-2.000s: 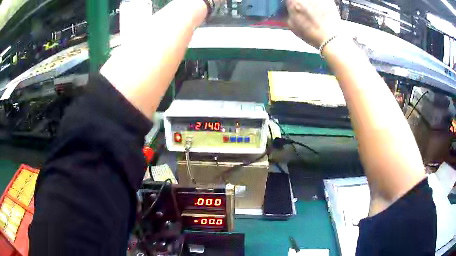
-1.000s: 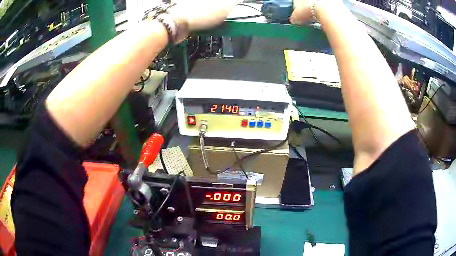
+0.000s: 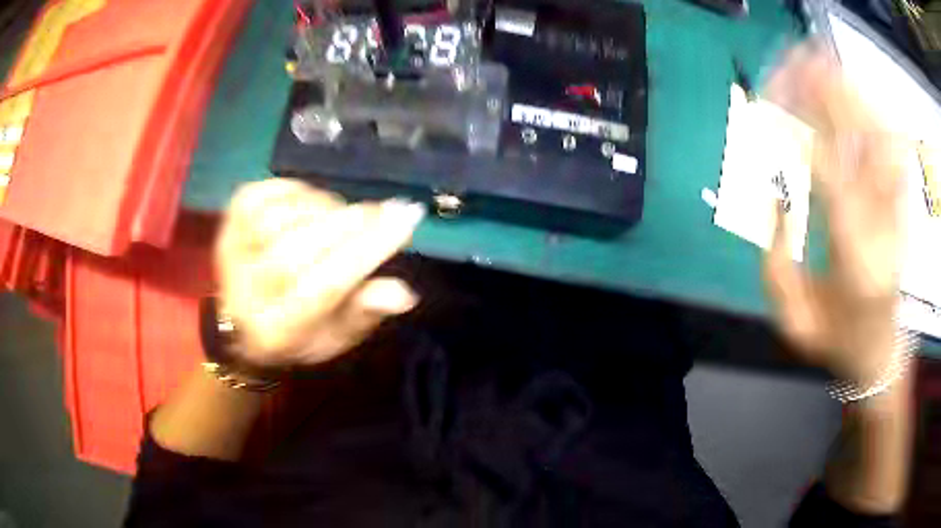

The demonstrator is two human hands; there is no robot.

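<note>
The black test fixture [image 3: 557,103] lies on the green bench in front of me, with a front metal latch. A clear acrylic block [image 3: 413,108] sits on its left part, and white lit digits [image 3: 397,43] glow behind it. My left hand [image 3: 299,268], bare and blurred, is at the bench edge near the fixture's front left corner, fingers towards the latch; I see nothing in it. My right hand [image 3: 841,206], bare and blurred, is over the right side beside a white paper slip [image 3: 758,170] with small dark marks. Its fingers are apart and nothing shows in it.
Red plastic trays [image 3: 103,144] stand at the left, some lower beside the bench. A large white sheet [image 3: 898,72] lies at the right edge, partly behind my right hand. A small dark tool shows above the slip. My dark-clothed lap is below the bench edge.
The view has tipped down from the meters to the fixture. Both hands have come down from the blue object at the shelf, which is out of view now.
</note>
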